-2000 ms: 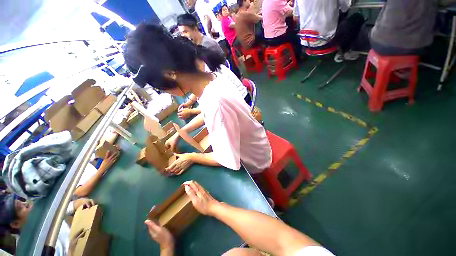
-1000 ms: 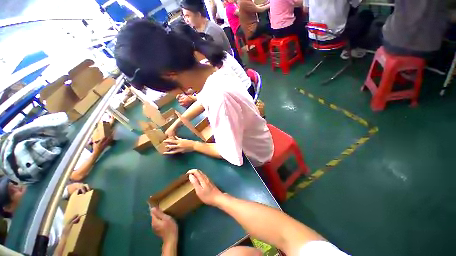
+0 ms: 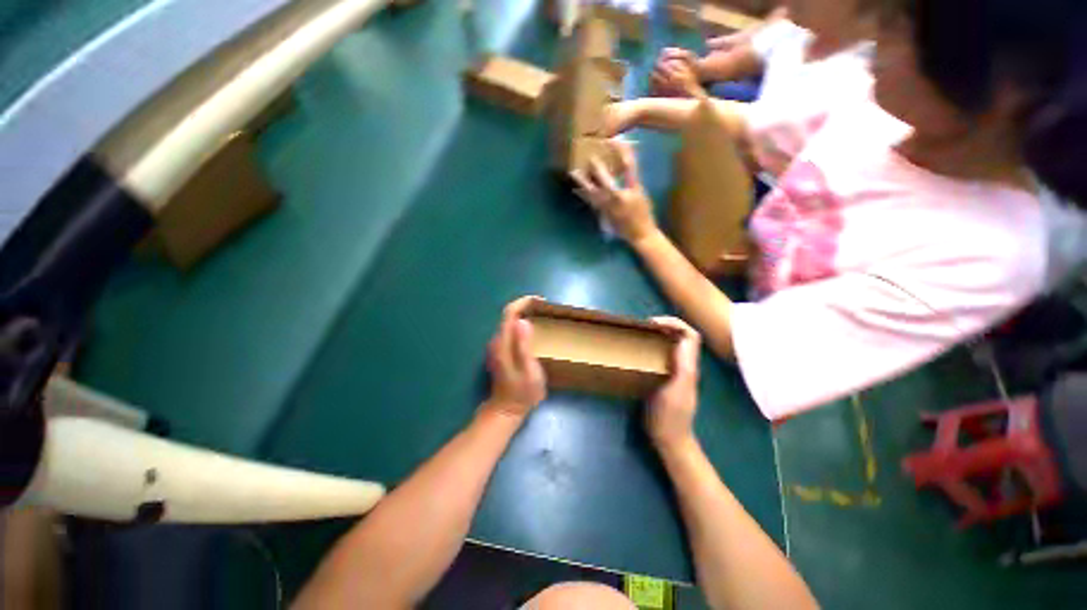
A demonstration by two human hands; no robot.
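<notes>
A small brown carton (image 3: 604, 355), open and shallow, is held between my two hands over the dark green workbench (image 3: 393, 310), straight in front of me. My left hand (image 3: 519, 363) grips its left end. My right hand (image 3: 676, 381) grips its right end. A narrow flap stands along the far long side. The fingertips on the far side of both ends are partly hidden by the carton.
A neighbour in a pink shirt (image 3: 882, 286) works on an upright carton (image 3: 584, 107) at the far right. Another carton (image 3: 510, 83) lies behind it. A brown carton (image 3: 215, 203) stands at left beside the cream pipe frame (image 3: 238, 107). A red stool (image 3: 992, 459) stands at right.
The view has swung round, so the carton now lies crosswise and nearly central. Both hands still hold its ends. A green-yellow patch shows below the bench edge, as it did one second ago.
</notes>
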